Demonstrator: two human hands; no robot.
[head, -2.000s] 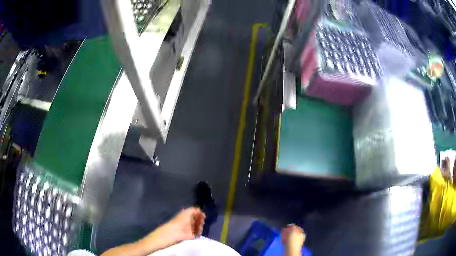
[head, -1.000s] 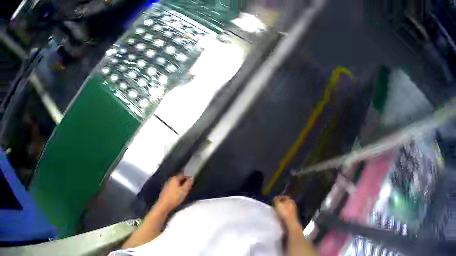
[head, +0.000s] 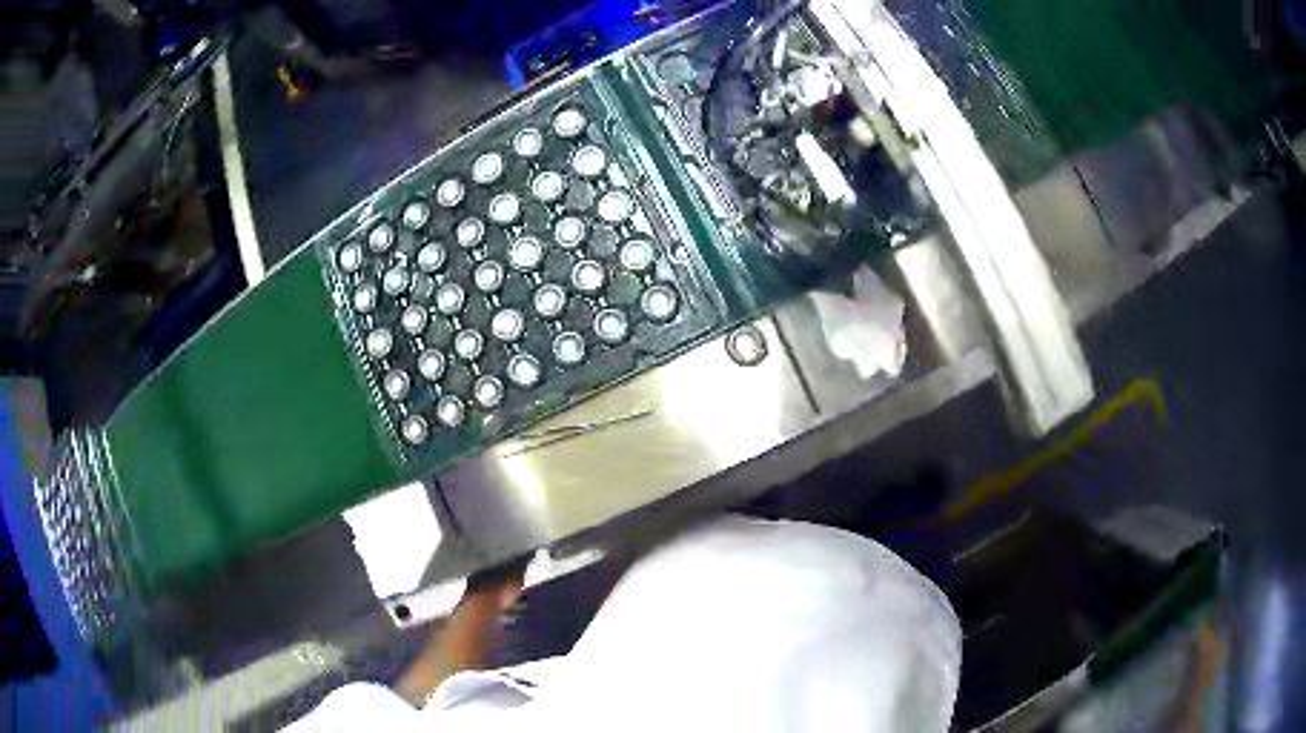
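Observation:
A clear blister tray [head: 501, 258] with rows of round silver-white parts lies on the green conveyor belt [head: 244, 415]. A loose round part [head: 745, 344] rests on the steel ledge [head: 616, 480], to the right of silver tweezers [head: 580, 428]. A crumpled white wipe [head: 864, 327] lies further right on the ledge. My left hand [head: 490, 599] is low in the picture, by the ledge's near edge and a white sheet [head: 398, 541]. It is blurred and its fingers are partly hidden, so its grip cannot be told. My right hand is not in view.
A second tray with a dark pile of small parts [head: 816, 158] is right of the first, beside a white crossbar [head: 974, 215]. Another tray [head: 75, 537] is at the far left. A blue bin [head: 580, 40] is behind the belt. A yellow floor line [head: 1067, 451] shows at right.
The view has turned left onto the belt, and the full tray is now nearer the middle. My left hand is now beside the ledge. My right hand has left the picture.

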